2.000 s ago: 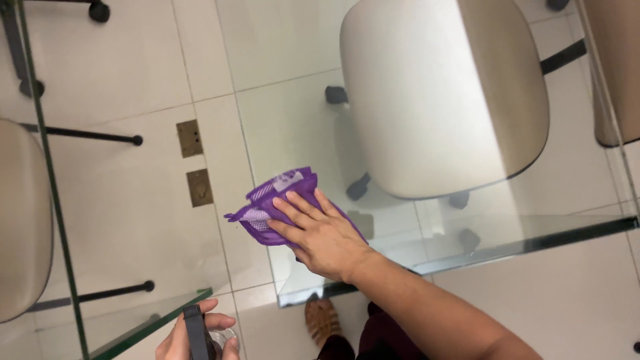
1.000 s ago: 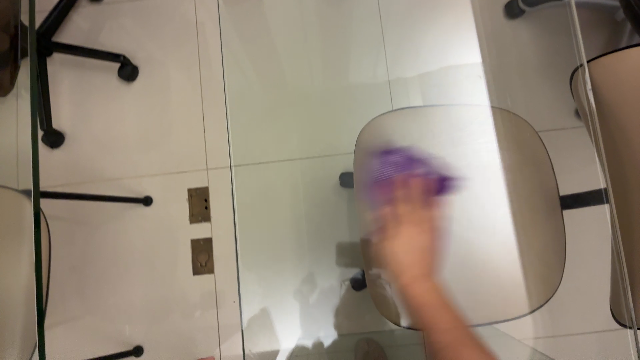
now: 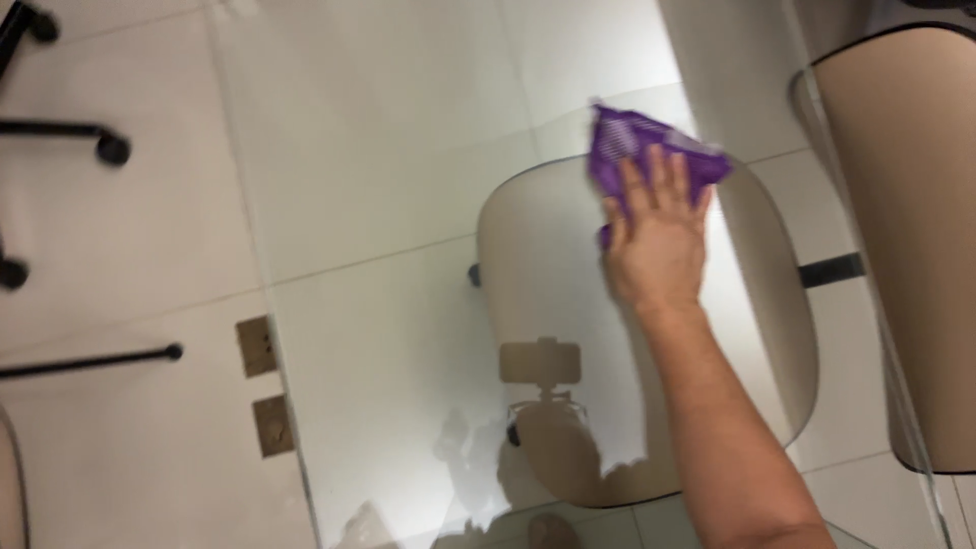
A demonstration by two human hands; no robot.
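My right hand (image 3: 662,244) lies flat with its fingers spread on a purple cloth (image 3: 640,145), pressing it against a glass tabletop (image 3: 366,343). The cloth is partly folded, with a pale mesh-like patch and a whitish patch showing, and a bit of it sticks out by the thumb. Through the glass below the hand a beige chair seat (image 3: 557,282) can be seen. My left hand is out of the frame.
A beige chair back (image 3: 900,252) stands beyond the tabletop's right edge. Black chair legs with casters (image 3: 113,149) are at the left. Two brownish floor plates (image 3: 257,347) lie near the left glass edge. The glass reflects a head-mounted device.
My right hand has moved the purple cloth from near the glass's close edge to farther up over the chair seat. My left hand, seen earlier with a dark object, has left the view, which has shifted.
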